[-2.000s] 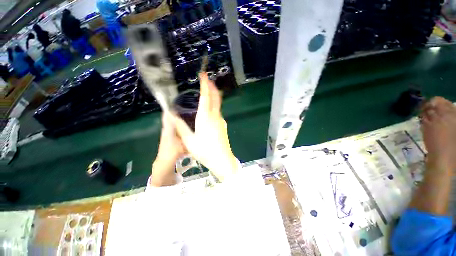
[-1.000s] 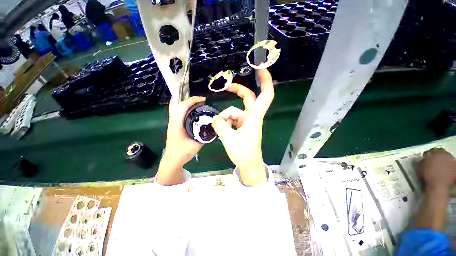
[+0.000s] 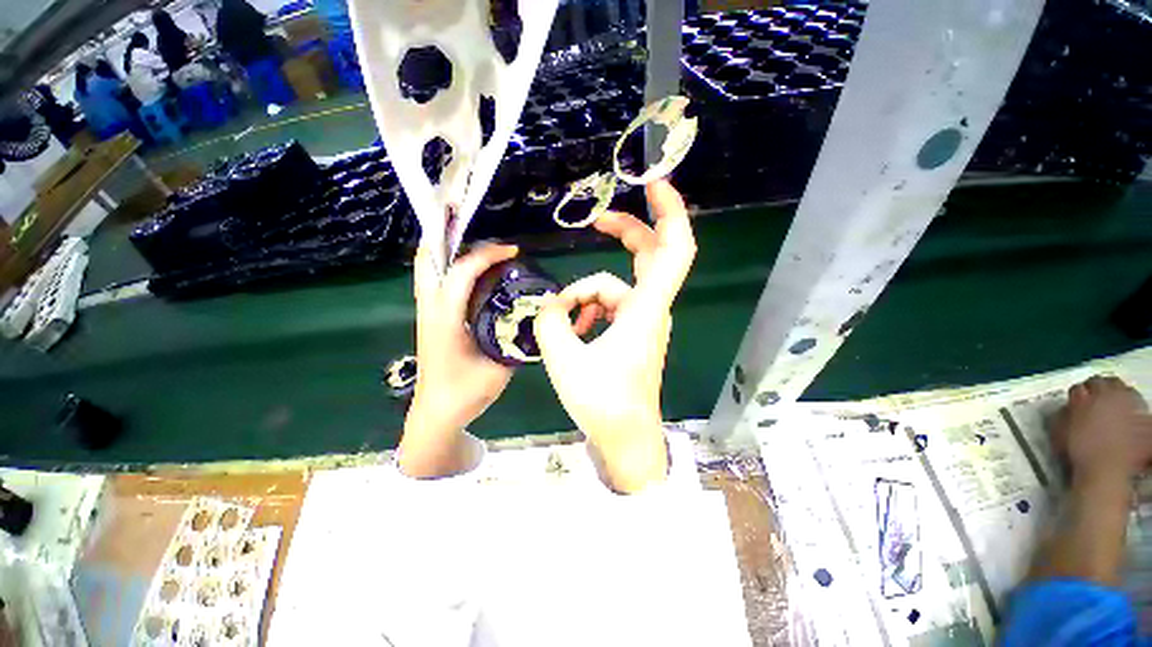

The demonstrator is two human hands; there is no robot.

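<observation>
My left hand (image 3: pixel 450 348) holds a black cylindrical part (image 3: pixel 495 303) with its open end turned toward my right hand. The same hand also holds pale perforated strips (image 3: pixel 411 120) that stand upright and spread apart above it. My right hand (image 3: pixel 622 348) has thumb and forefinger pinched at a pale ring (image 3: pixel 521 331) at the part's open end. Two thin pale rings hang on its raised fingers: a larger ring (image 3: pixel 619 154) at the top and a smaller ring (image 3: pixel 560 209) beside it.
A green belt (image 3: pixel 278 360) runs across with black parts (image 3: pixel 91 422) on it. Black moulded trays (image 3: pixel 240 215) lie beyond. A thick white post (image 3: pixel 859 215) slants at right. Perforated sheets (image 3: pixel 209 581) lie at bench left. Another person's arm (image 3: pixel 1089 506) rests on the printed paper (image 3: pixel 935 506).
My hands came together at the cylinder, then stayed there. Since a second ago the strips have spread apart and the dangling rings have shifted. Black parts on the belt have moved right.
</observation>
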